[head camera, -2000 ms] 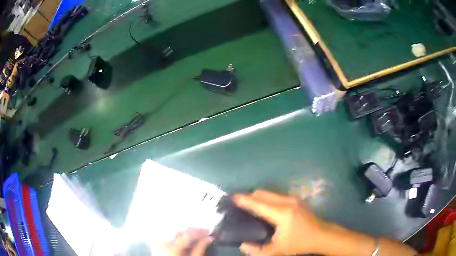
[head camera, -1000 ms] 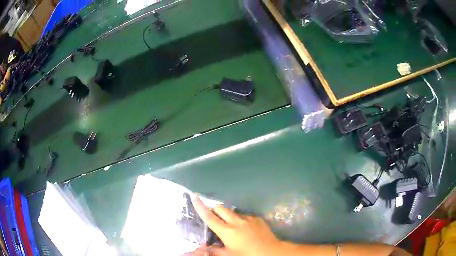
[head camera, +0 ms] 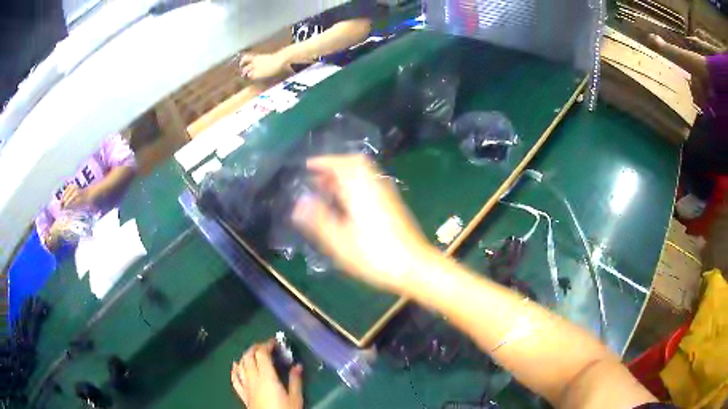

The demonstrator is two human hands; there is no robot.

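My right hand (head camera: 363,220) is blurred over the framed green board (head camera: 423,172). Its fingers are apart and nothing clear shows in them. Bagged adapters (head camera: 255,200), dark lumps under shiny film, lie on the board behind and left of the hand. Another bagged adapter (head camera: 487,137) lies farther right on the board. My left hand (head camera: 267,382), cut off by the bottom edge, has its thumb and fingers around a black power adapter (head camera: 283,355), prongs upward, beside the plastic-wrapped divider strip (head camera: 275,299).
A cream lump (head camera: 449,230) lies by the wooden edge. Loose adapters (head camera: 423,343) lie partly under my right forearm. Whitish straps (head camera: 551,248) curl at right. Several people's arms show across the line. White bags (head camera: 110,254) and scattered adapters (head camera: 118,371) are at left. A grey perforated bin stands at the back.
The view has swung toward the framed board. My right hand has left the bag stack and adapter and is over the board. My left hand is now at an adapter near the divider strip.
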